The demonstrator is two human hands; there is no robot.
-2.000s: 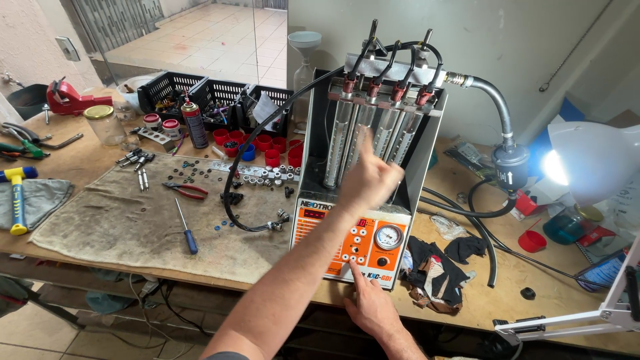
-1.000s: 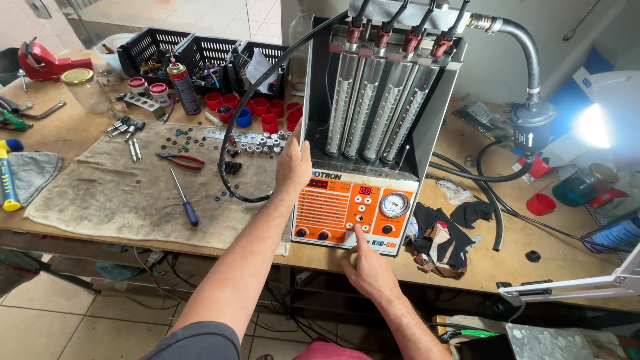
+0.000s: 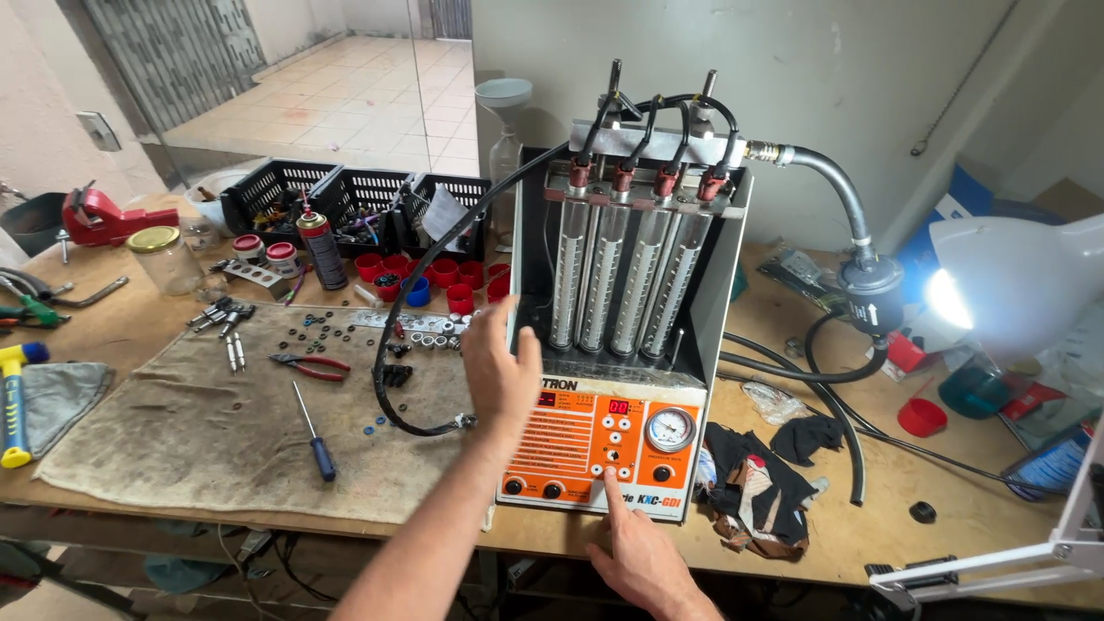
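Note:
An injector test machine (image 3: 612, 448) with an orange control panel stands upright on the bench. Several graduated glass tubes (image 3: 604, 285) are upright in its frame, under injectors with red connectors (image 3: 666, 179) and a metal fuel rail (image 3: 655, 142). My right hand (image 3: 634, 543) has its index finger extended onto the lower buttons of the panel, holding nothing. My left hand (image 3: 503, 366) is raised at the machine's left edge, fingers apart; whether it touches the casing cannot be told. A pressure gauge (image 3: 670, 429) sits at the panel's right. A black hose (image 3: 405, 319) loops down left of the machine.
On a cloth (image 3: 190, 431) lie a screwdriver (image 3: 315, 435), red-handled pliers (image 3: 310, 366), seals and small injectors. Behind are black crates (image 3: 276, 194), a spray can (image 3: 321, 250) and red caps (image 3: 444, 272). At right are a fuel filter (image 3: 871, 289), dark rags (image 3: 759, 492) and a lit lamp (image 3: 949, 297).
My left hand, earlier raised in front of the glass tubes, came down to the machine's left side and is still there. My right index finger remains at the lower buttons.

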